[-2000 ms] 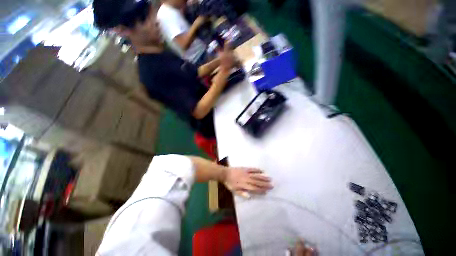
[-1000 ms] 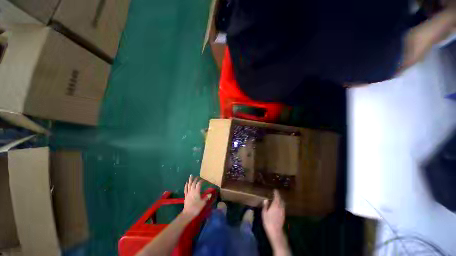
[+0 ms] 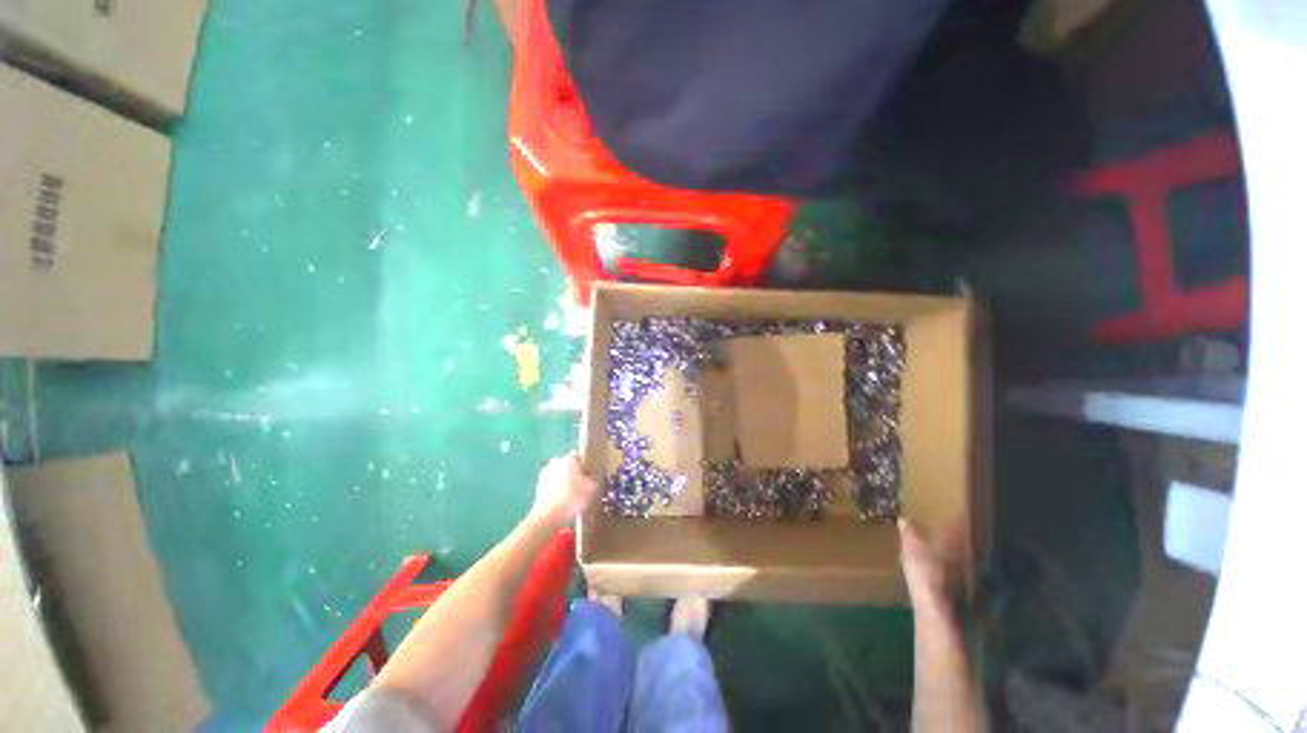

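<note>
An open brown parts carton (image 3: pixel 760 584) is in front of me, over the green floor. Small metal components (image 3: pixel 631 415) lie in it, dark and silver, around a flat brown cardboard sheet (image 3: pixel 793 401) and a second brown piece. My left hand (image 3: pixel 563 491) is at the carton's left wall, near the front corner, and holds it there. My right hand (image 3: pixel 925 561) is at the front wall near the right corner, with its fingers over the edge; it is partly blurred.
A red plastic stool (image 3: pixel 745 229) with a seated person in dark clothing (image 3: pixel 760 86) is just beyond the carton. Another red stool (image 3: pixel 358 644) is at lower left. Closed cartons (image 3: pixel 86 215) stand at left. The white bench (image 3: pixel 1276 430) edge is at right.
The view has turned down from the bench to the floor. Both hands have come onto the carton's sides, and the carton now shows larger and more squarely below me, its flap no longer out.
</note>
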